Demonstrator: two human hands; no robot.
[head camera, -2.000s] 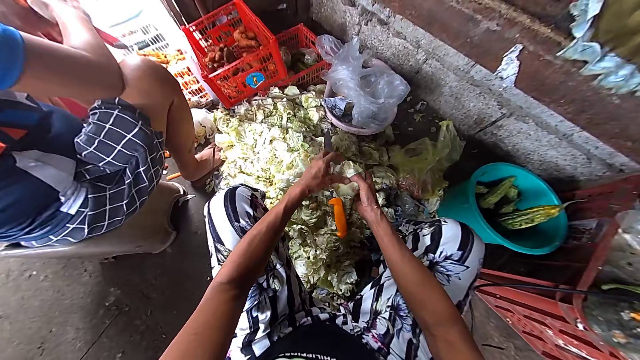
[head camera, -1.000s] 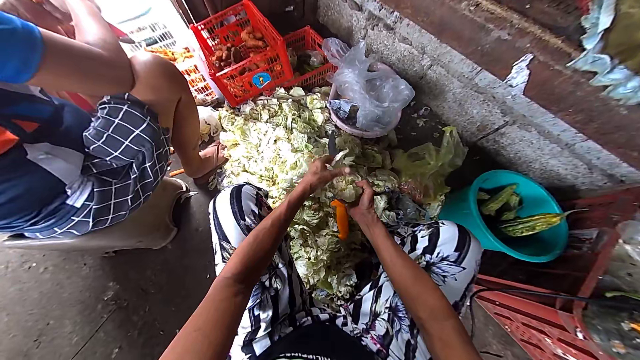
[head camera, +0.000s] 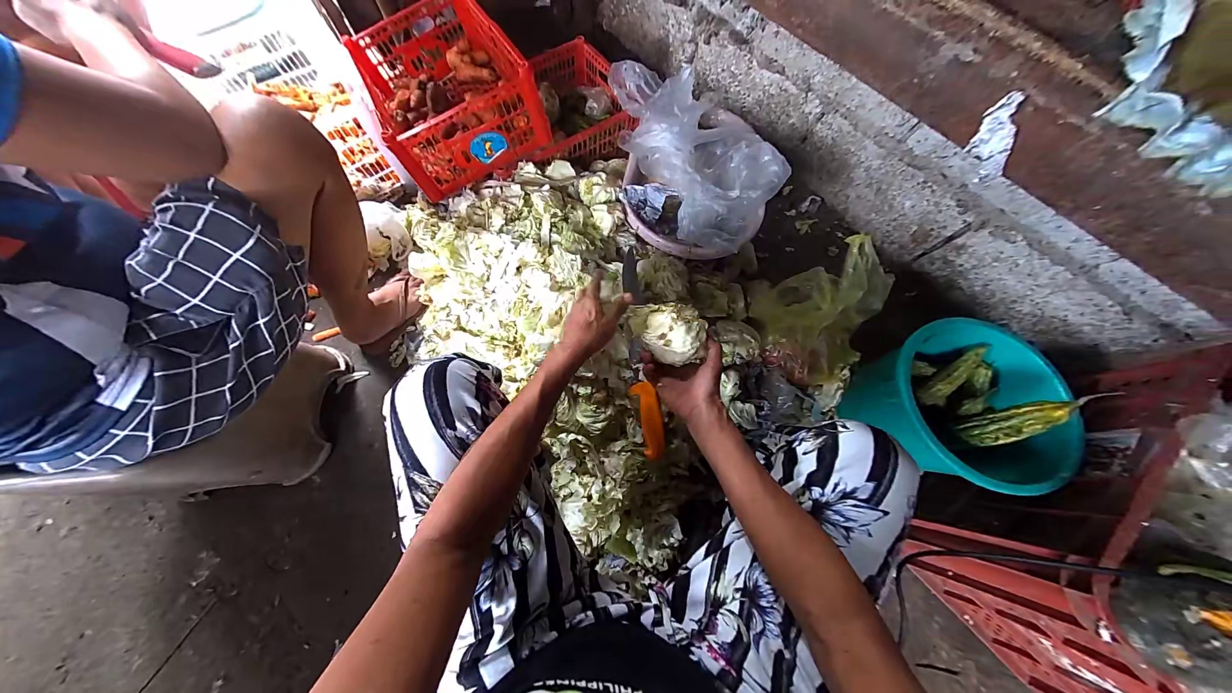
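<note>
My right hand (head camera: 688, 380) holds a small, pale, trimmed head of cabbage (head camera: 674, 334) from below and the right side. Just left of it, my left hand (head camera: 594, 322) has its fingers spread and holds nothing. A knife points away from me between the hands, its orange handle (head camera: 650, 419) below the cabbage and its dark blade (head camera: 630, 277) above; the middle of it is partly hidden, and whether the right hand grips it I cannot tell. Under both hands lies a big heap of loose cabbage leaves (head camera: 500, 279), reaching down between my knees.
Red crates of root vegetables (head camera: 462, 115) stand beyond the heap, beside a basin with clear plastic bags (head camera: 712, 173). A teal bucket of ridged green vegetables (head camera: 1001, 481) is at right, near a red crate (head camera: 1020, 597). At left sits another person (head camera: 217, 308). A concrete wall (head camera: 866, 164) runs behind.
My left hand has come away from my right, its fingers now spread. More of the cabbage head shows than in the earlier frames.
</note>
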